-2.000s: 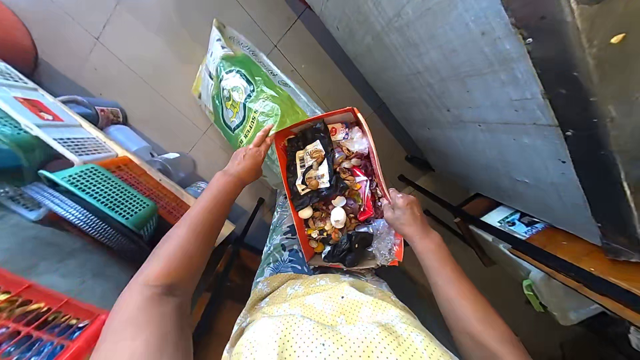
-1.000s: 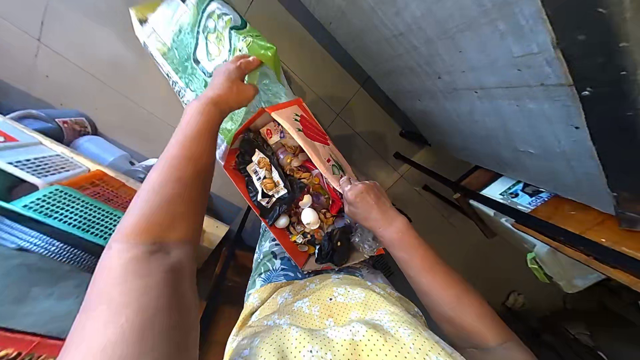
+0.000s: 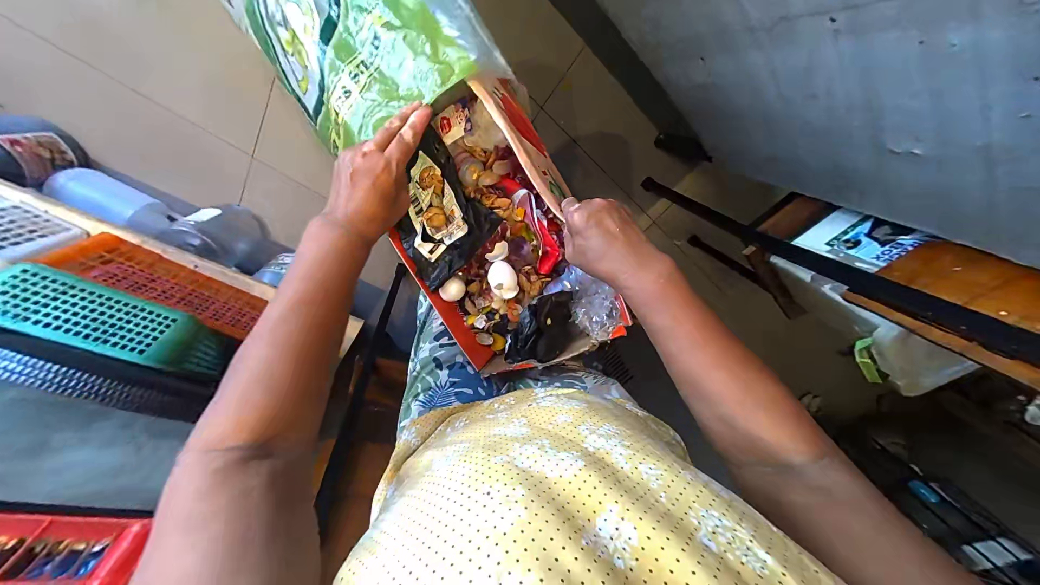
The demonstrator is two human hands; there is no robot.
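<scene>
A red cardboard box point(image 3: 443, 313) full of food scraps and wrappers lies tilted above my lap, its far end at the mouth of a green and clear plastic sack point(image 3: 390, 65). My right hand point(image 3: 609, 244) grips the box's right side wall. At the sack's edge and the box's left side is my left hand point(image 3: 374, 175), fingers extended; whether it pinches the plastic is unclear. Inside the box are white eggshells point(image 3: 503, 279), a black plastic bag point(image 3: 543, 329), a crumpled clear wrapper point(image 3: 597, 305) and a printed paper piece point(image 3: 435, 207) with brown scraps on it.
Green point(image 3: 97, 313) and orange point(image 3: 162, 280) plastic baskets stand at left, with large plastic bottles point(image 3: 114, 199) behind them. A red crate point(image 3: 73, 548) is at lower left. On the right are a grey panel point(image 3: 829, 106), a black metal bar point(image 3: 853, 276) and a wooden shelf point(image 3: 967, 284).
The box's far end has come to the sack's mouth; two seconds ago the sack lay beyond it. My left hand has moved back from farther up the sack to the box's side.
</scene>
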